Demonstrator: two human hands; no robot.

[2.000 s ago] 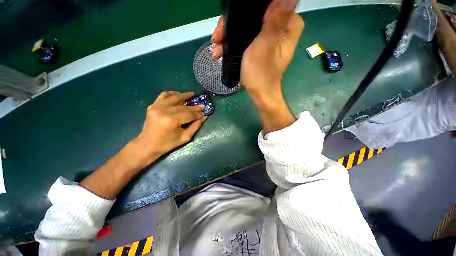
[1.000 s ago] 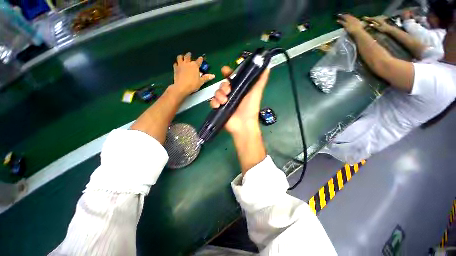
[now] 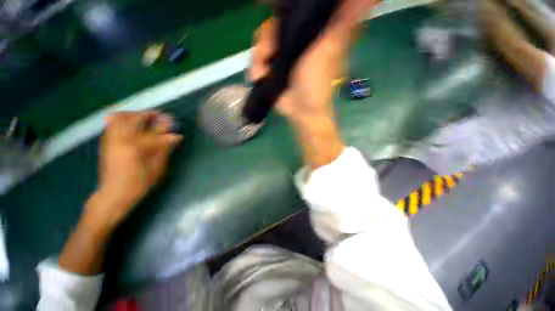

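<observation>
The frame is blurred. My right hand (image 3: 313,79) is shut on the thick black electric screwdriver (image 3: 286,51), whose lower end is over the right edge of the round, speckled screw dish (image 3: 224,115). My left hand (image 3: 134,152) is left of the dish with its fingers curled around a small dark device housing (image 3: 167,121); its details are smeared and partly hidden by the fingers. Another device with a blue board (image 3: 359,89) lies on the green surface right of my right wrist, with a bit of yellow beside it.
A pale rail (image 3: 201,79) runs behind the dish. Beyond it, a blurred device (image 3: 178,53) and a yellow-white battery (image 3: 153,54) lie on the green belt. Another person's arm (image 3: 514,42) and a clear plastic bag (image 3: 439,41) are at the upper right.
My left hand has come back from the belt to the near side with a small device in its fingers. The view has shifted; my right hand still holds the screwdriver by the dish.
</observation>
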